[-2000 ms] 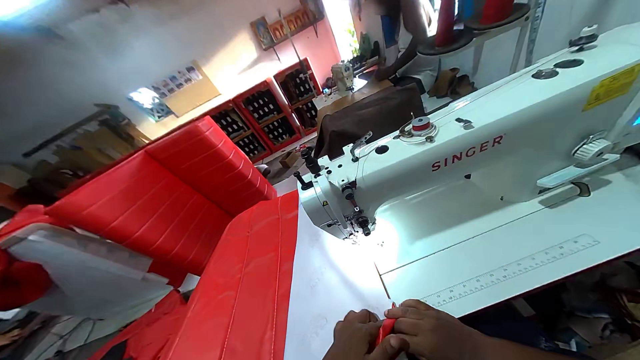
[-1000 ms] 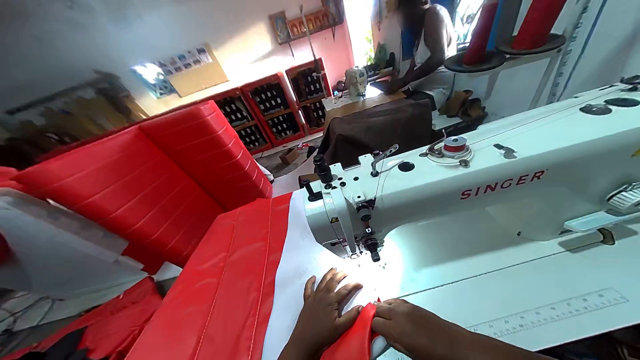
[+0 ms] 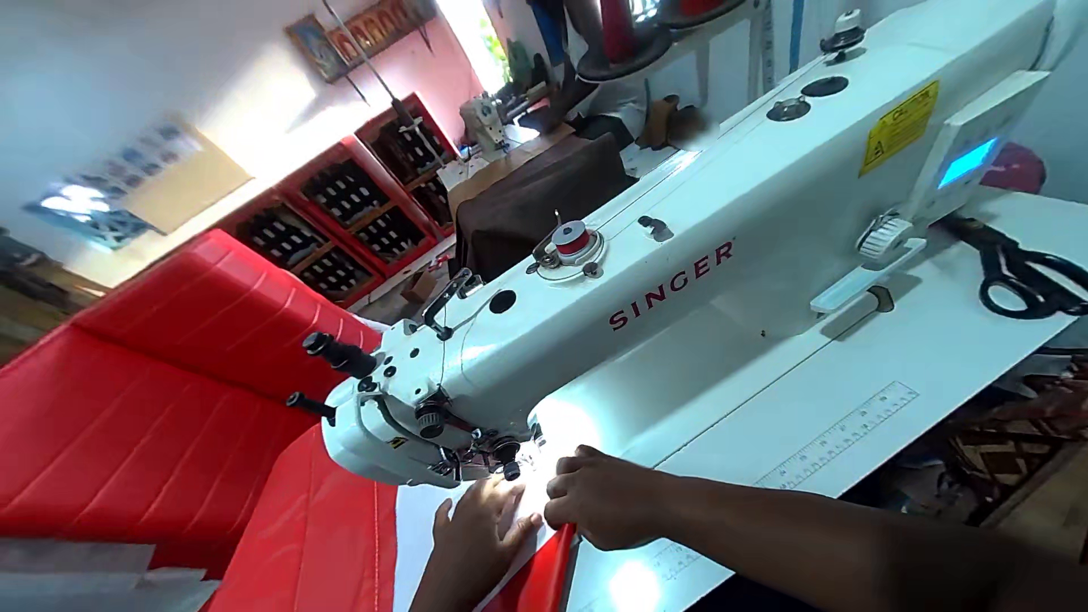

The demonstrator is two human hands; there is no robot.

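A white Singer sewing machine [image 3: 595, 297] spans the head view, its needle and presser foot area lit at lower centre. My left hand [image 3: 480, 531] lies with fingers spread on white backing material [image 3: 410, 523], just below the presser foot. Close to its right, my right hand [image 3: 608, 501] has its fingers curled on the end of a folded red strip [image 3: 544, 571], which runs down between my hands. A large quilted red upholstery piece [image 3: 153, 425] extends left from the machine. The needle tip and the exact seam cannot be made out.
Black-handled scissors [image 3: 1020, 272] lie at the table's right end, by the control panel [image 3: 969, 161]. A printed ruler [image 3: 837, 435] runs along the front edge. Behind the machine are red shelves [image 3: 348, 204] with spools, another sewing machine [image 3: 484, 123] and a partly visible person [image 3: 595, 76].
Both hands have moved up close to the presser foot. My left hand was beside my right at first, then spread on the white material. The view has shifted and tilted, bringing scissors into sight.
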